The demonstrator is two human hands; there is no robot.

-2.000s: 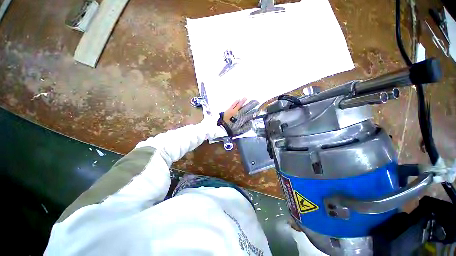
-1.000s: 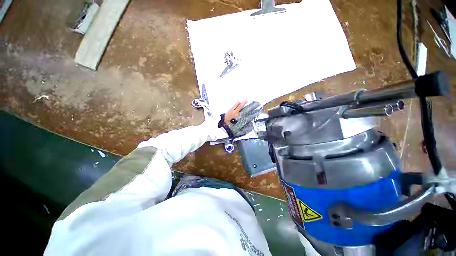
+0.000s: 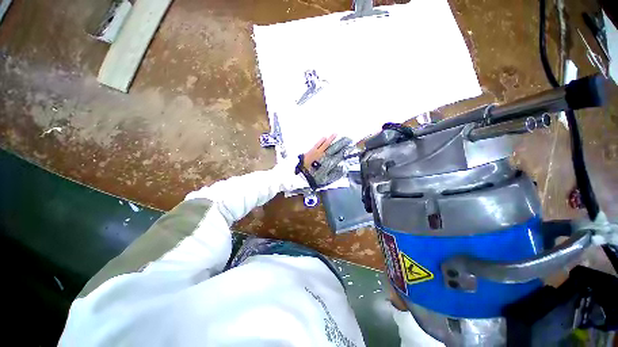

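Note:
The white fabric lay (image 3: 373, 68) lies flat on the table in front of me. My left hand (image 3: 325, 161), in a grey mesh glove with an orange-tan patch showing, rests on its near edge, fingers towards the cutter. The blue and silver cutting machine (image 3: 461, 251) stands right of it and hides the blade. Its base plate (image 3: 347, 210) shows on the table. Clamps grip the lay's far edge (image 3: 364, 9) and left edge (image 3: 271, 138); another clamp (image 3: 310, 199) is below my left hand. A loose clamp (image 3: 310, 88) lies on the lay. My right hand is hidden behind the machine.
A pale strip (image 3: 135, 44) and a small metal block (image 3: 112, 20) lie on the brown table (image 3: 169, 129) at upper left. A black cable (image 3: 576, 142) runs down the right side. White scraps lie at the right. Green floor shows at lower left.
The cutting machine shifts slightly right and down, then back slightly left and up; its base plate shifts with it. My left hand stays almost in place on the lay.

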